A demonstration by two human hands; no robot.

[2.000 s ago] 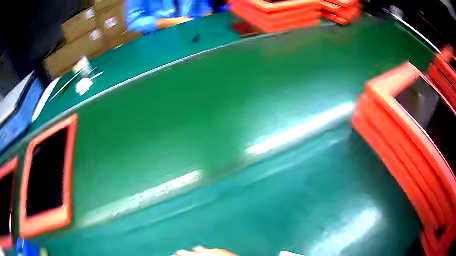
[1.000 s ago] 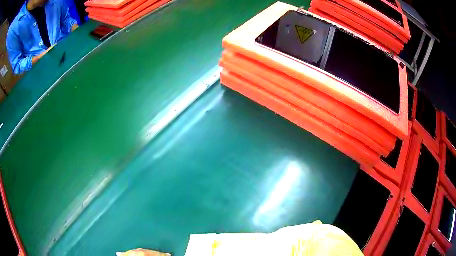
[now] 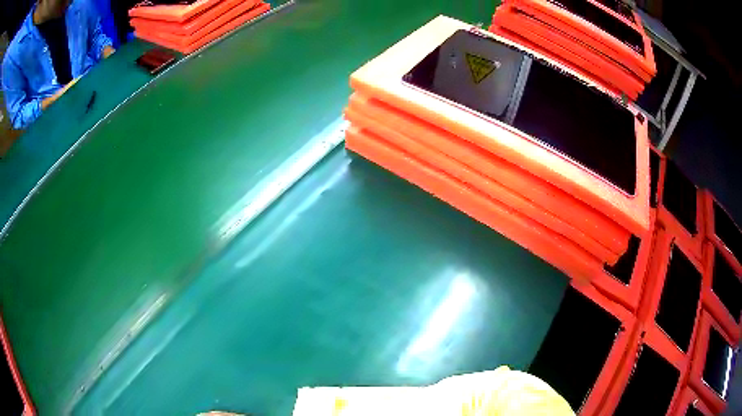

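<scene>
A sliver of a hand (image 3: 221,413), apparently my right hand, is cut off by the bottom edge, left of my yellow sleeve (image 3: 456,394). Its fingers and anything in them are hidden. I see no left hand. The nearest stack of red-orange foam trays (image 3: 480,191) stands at the upper right of the green bench. A glossy black screen assembly (image 3: 569,114) lies face up in its top tray, reflecting a yellow warning triangle. Neither the hand nor the sleeve touches the stack.
More foam trays (image 3: 663,317) with black screens lie side by side at the right. Other tray stacks stand at the top right (image 3: 569,49) and top left (image 3: 199,24). A person in blue (image 3: 77,49) is across the green bench (image 3: 163,179). A red tray edge shows at the lower left.
The view has swung right since the first frame, bringing the right-hand stack nearer the centre. My yellow sleeve has come into view. Since one second ago, the hand has sunk almost out of the picture.
</scene>
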